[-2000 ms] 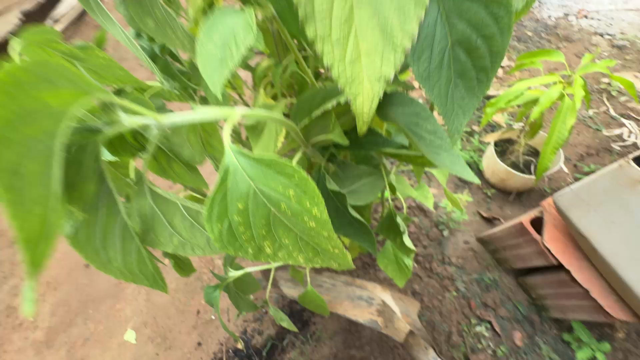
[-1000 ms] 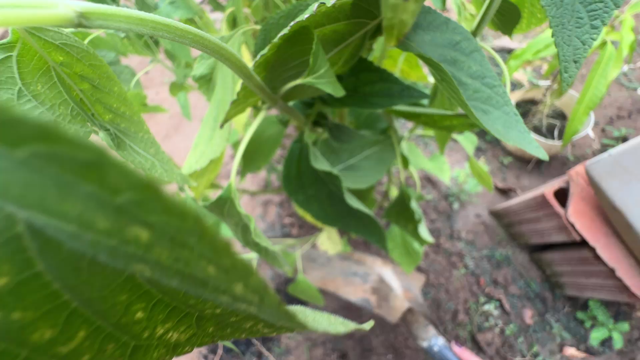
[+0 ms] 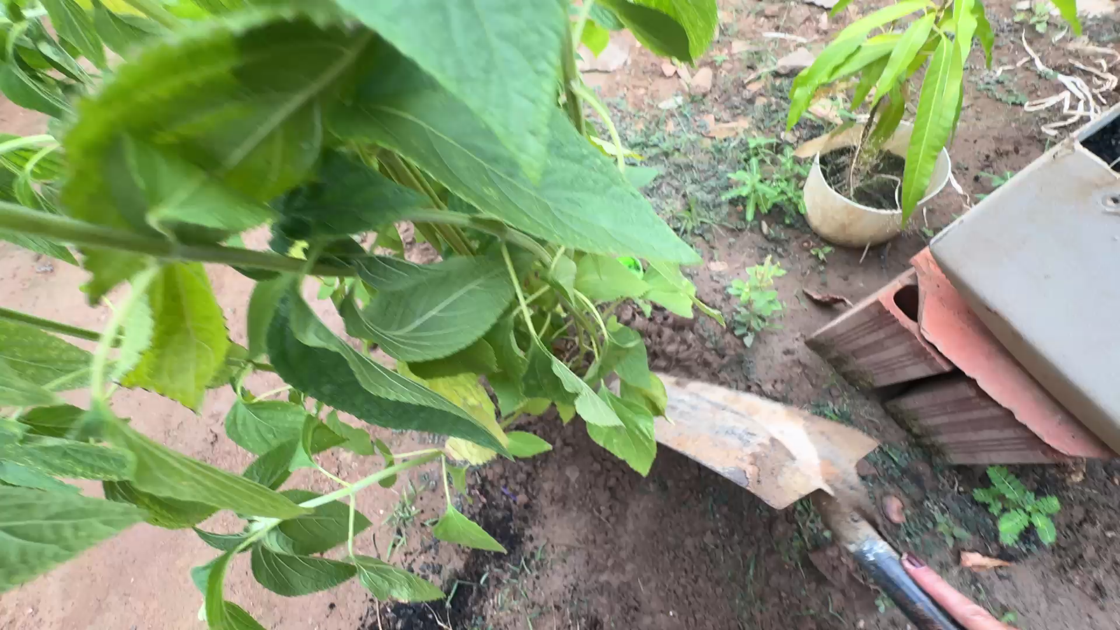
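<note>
A hand trowel with a worn, rusty metal blade (image 3: 761,437) lies low over the soil at the base of a leafy green plant (image 3: 437,306). The blade's tip is hidden behind leaves. My right hand (image 3: 949,595) enters at the lower right edge, shut on the trowel's dark handle (image 3: 897,569); only a finger with a painted nail shows, laid along the shaft. Large leaves and stems fill the left and middle of the head view. My left hand is not visible.
A small round pot (image 3: 853,214) holding a young long-leaved plant (image 3: 919,96) stands at the upper right. Hollow clay bricks (image 3: 971,420) are at the right, with a grey container (image 3: 1041,245) on them. Small weeds (image 3: 1019,507) grow in the reddish soil.
The trowel's handle and my finger now show more fully at the lower right. The large blurred leaf at the lower left has left the foreground, and the view has shifted.
</note>
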